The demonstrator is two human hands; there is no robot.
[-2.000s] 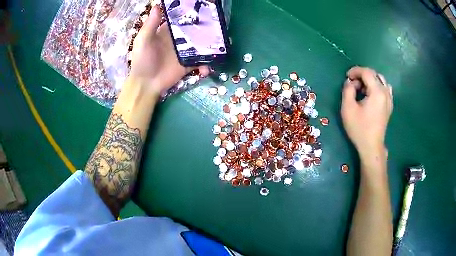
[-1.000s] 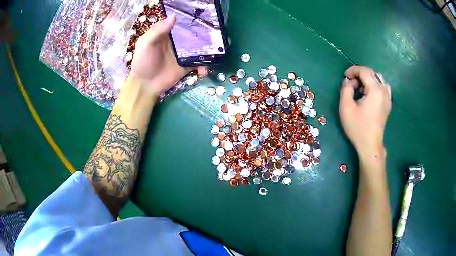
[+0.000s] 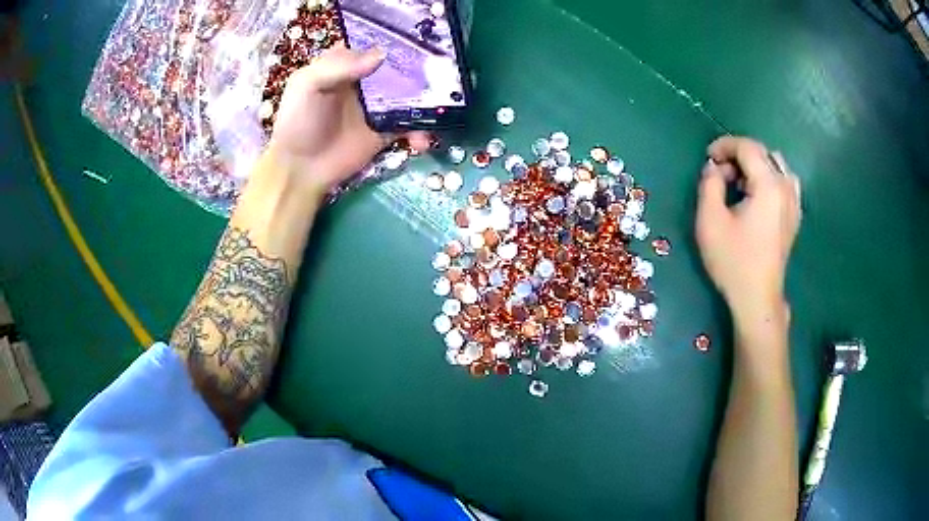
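My left hand (image 3: 331, 117), with a tattooed forearm, holds a black smartphone (image 3: 402, 61) with a lit screen at the top. The thumb lies over the phone's left edge. My right hand (image 3: 749, 193) rests on the green work surface at the right, fingers curled and thumb and forefinger tips together. No object shows clearly in it. A loose pile of small round discs (image 3: 550, 265), copper-orange and silver-white, lies between my hands. A clear plastic bag (image 3: 178, 97) full of the same discs lies at the upper left, partly behind my left hand.
A hammer (image 3: 843, 356) with a silver head and pale handle lies right of my right forearm. A single disc (image 3: 702, 343) lies left of that forearm. The green work surface (image 3: 377, 377) has a yellow line beyond it at the left. Dark cables (image 3: 896, 15) show at the top right.
My left thumb has moved right and down onto the phone's edge, and the picture on its screen has changed. My right hand and the disc pile have not visibly moved.
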